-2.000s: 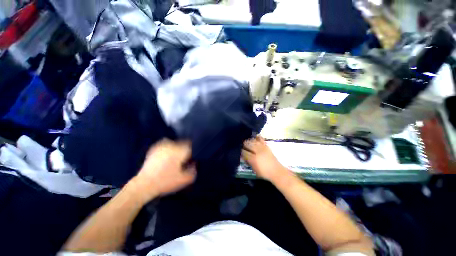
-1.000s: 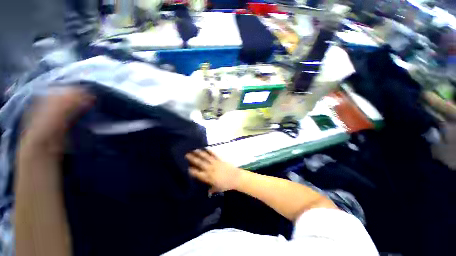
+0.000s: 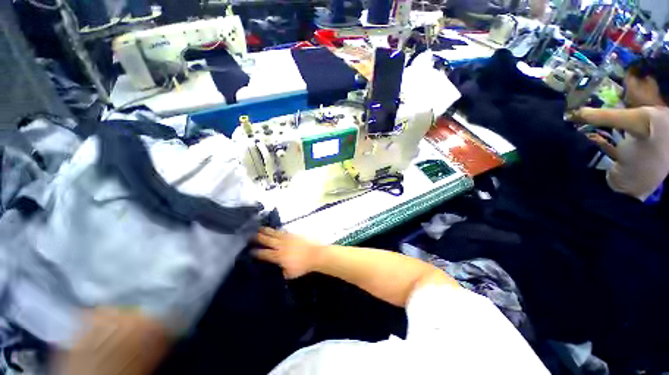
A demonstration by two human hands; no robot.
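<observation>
A large pale grey garment piece point(image 3: 139, 256) with a dark band point(image 3: 158, 194) across it spreads over the left of the table. Black cloth point(image 3: 242, 315) lies below it and hangs toward the lap. My right hand point(image 3: 286, 251) is at the cloth's right edge by the table's front, its fingers on the dark cloth near the machine head. My left hand point(image 3: 110, 340) is low at the left, blurred, against the pale cloth; its fingers cannot be made out. The cream sewing machine point(image 3: 293, 150) stands behind, its needle area partly hidden.
Black-handled shears point(image 3: 387, 184) lie on the white table right of the needle, left of a green tray point(image 3: 436, 171). A black slab point(image 3: 384, 88) is mounted above the machine. Another machine point(image 3: 180, 55) stands behind. A person point(image 3: 638, 139) works at the right beside heaped black cloth point(image 3: 543, 168).
The view has swung right. My left hand has come down from the upper left, and the pale side of the cloth now shows where black was. My right hand stays at the cloth's edge.
</observation>
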